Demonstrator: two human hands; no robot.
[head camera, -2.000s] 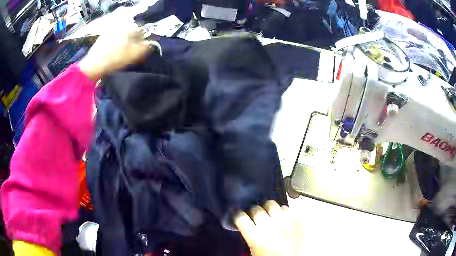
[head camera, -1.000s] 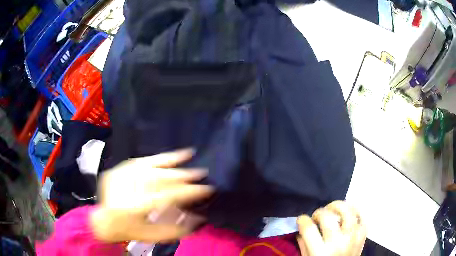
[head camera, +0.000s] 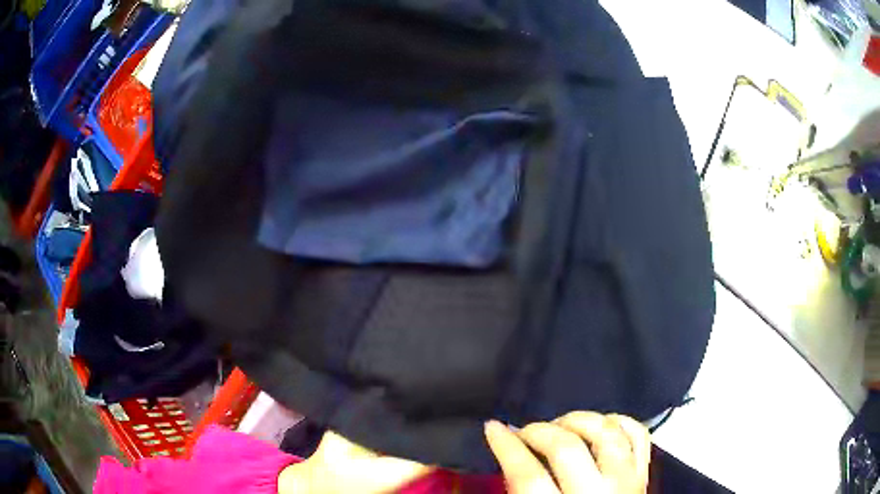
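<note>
A large navy-black garment piece lies spread across the middle of the view, over the white table's left part. A smoother, bluer pocket or lining piece shows on top of it. My right hand is at the garment's near edge, its fingers curled over the cloth and gripping it; the hand is cut off by the bottom edge. My left hand shows only as a wrist and part of the back at the bottom; its fingers are hidden under the near edge of the cloth.
The white table runs along the right, with the machine's bed plate and green snips loops at the far right. Red and blue crates with dark cloth stand at the left. A dark object lies lower right.
The view has shifted towards the left and down. The left hand has gone from on top of the cloth to under its near edge. The blue patch now lies flatter and in full view.
</note>
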